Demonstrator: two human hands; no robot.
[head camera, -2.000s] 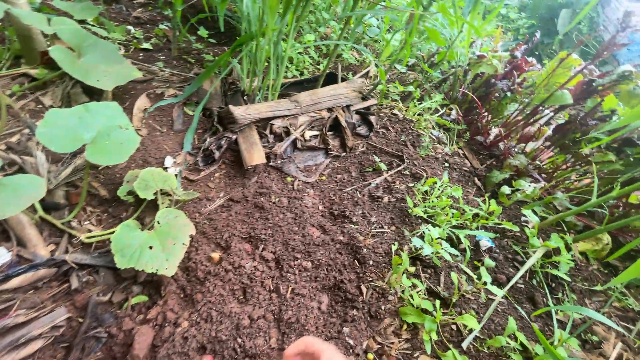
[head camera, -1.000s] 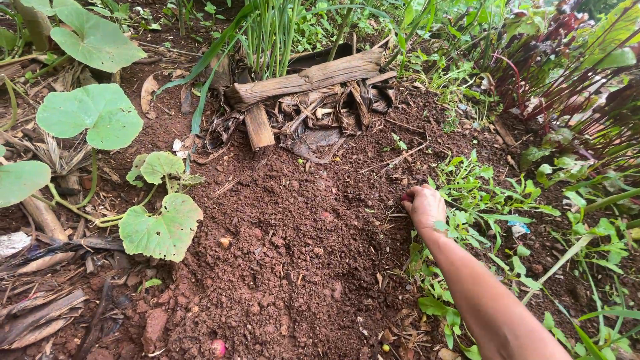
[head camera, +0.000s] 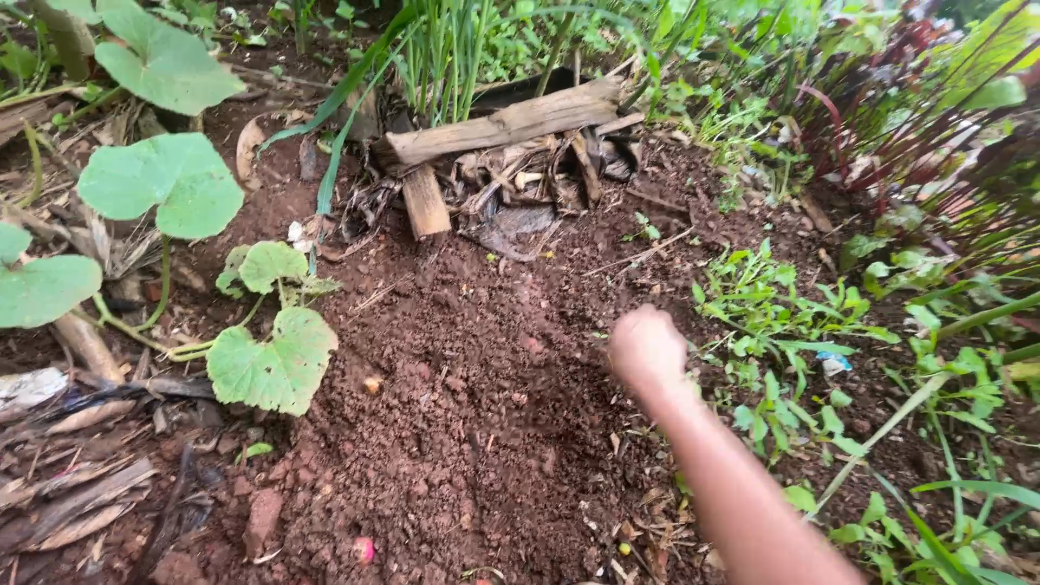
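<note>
My right hand (head camera: 647, 345) reaches in from the lower right and hangs over or touches the loose reddish-brown soil (head camera: 487, 390), beside low green weeds (head camera: 764, 301). It is blurred and seen from the back, with the fingers curled; whether anything is in them is hidden. Only a trace of skin shows at the bottom edge, too little to tell what it belongs to, and my left hand cannot be made out. A small pink-red thing (head camera: 363, 550) lies on the soil near the bottom.
A cut piece of wood (head camera: 512, 122) lies across a shorter one (head camera: 425, 203) at the soil's far edge, over dry leaves. A broad-leaved vine (head camera: 272, 366) spreads on the left. Red-stemmed plants (head camera: 877, 138) grow at the right. Dry plant scraps (head camera: 73, 504) lie lower left.
Two seconds ago the right arm was not stretched over the soil; one second ago the hand was at the weeds' edge. It is now slightly left of them, over the soil.
</note>
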